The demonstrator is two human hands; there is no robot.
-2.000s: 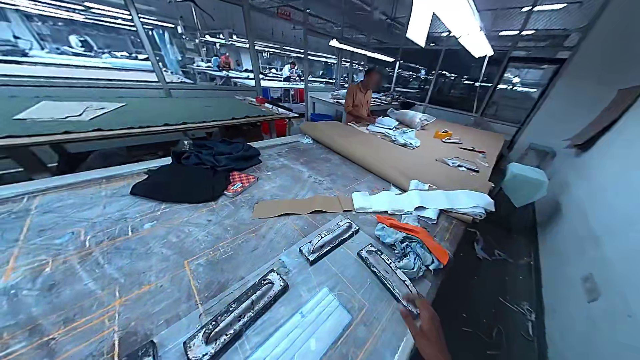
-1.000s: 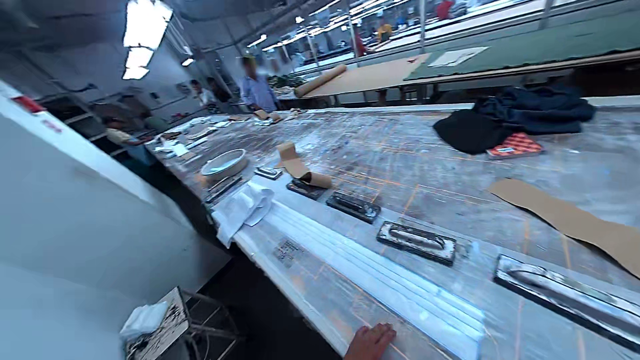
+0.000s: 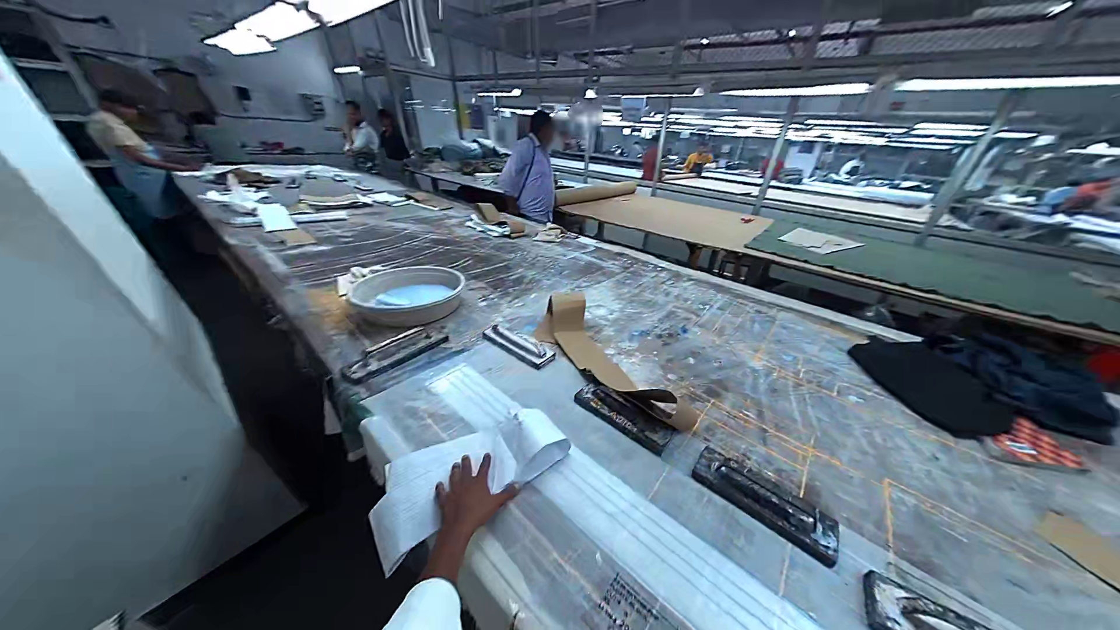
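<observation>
My left hand (image 3: 472, 497) rests palm down on a loose, folded white cloth (image 3: 418, 490) at the table's near edge, its fingers spread. The cloth's curled end (image 3: 538, 442) lies just beyond the fingertips. Under and beside it, long white strips (image 3: 647, 534) run along the table beneath what looks like clear sheeting. Several dark, worn bar-shaped weights with handles lie nearby, among them one at the centre (image 3: 626, 418) and one further right (image 3: 766, 505). A curled brown paper strip (image 3: 595, 354) touches the central one. My right hand is out of view.
A round basin (image 3: 407, 296) with light-blue contents stands farther up the table (image 3: 665, 332). Dark cloth (image 3: 932, 385) lies at right. A wall (image 3: 105, 367) stands left of a dark floor gap. Several people are farther off, one in a light purple shirt (image 3: 529, 179).
The view has swung widely. A second ago a hand rested near the close end of the white strips; now my left hand is on the loose white cloth.
</observation>
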